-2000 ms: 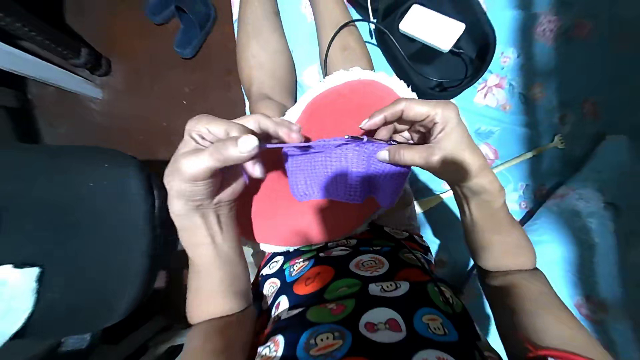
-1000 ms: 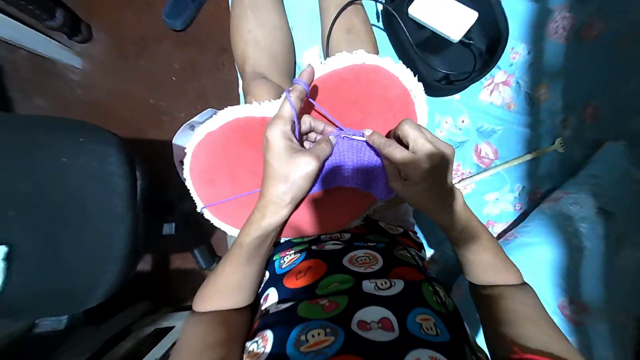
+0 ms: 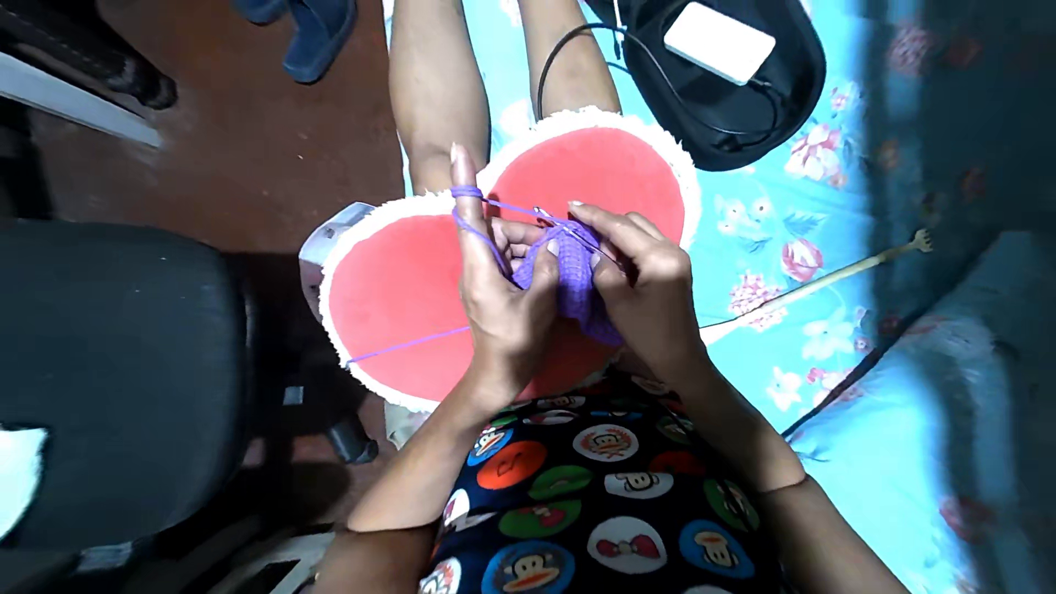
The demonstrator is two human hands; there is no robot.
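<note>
Purple crocheted fabric (image 3: pixel 577 285) is bunched between my two hands above a red cushion with white fluffy edging (image 3: pixel 396 289). My left hand (image 3: pixel 507 297) pinches its left part with thumb and fingers, the index finger raised with purple yarn (image 3: pixel 467 192) looped around it. From that finger the yarn runs to the top edge of the fabric, and another length trails left across the cushion. In my right hand (image 3: pixel 648 272) is a thin metal crochet hook (image 3: pixel 540 213), its tip at the fabric's top edge; the hand hides its rear part.
The cushion lies over my lap on a blue floral sheet (image 3: pixel 817 330). A black case (image 3: pixel 792 82) holds a white power bank (image 3: pixel 719 41) with a black cable. A back scratcher (image 3: pixel 850 268) lies to the right, a black chair (image 3: pixel 124 379) stands left, and slippers (image 3: pixel 318 37) are on the floor.
Two seconds ago the fabric was stretched wide between my hands; now it is bunched and the hands are closer. My left index finger has risen with yarn around it, as it was one second ago.
</note>
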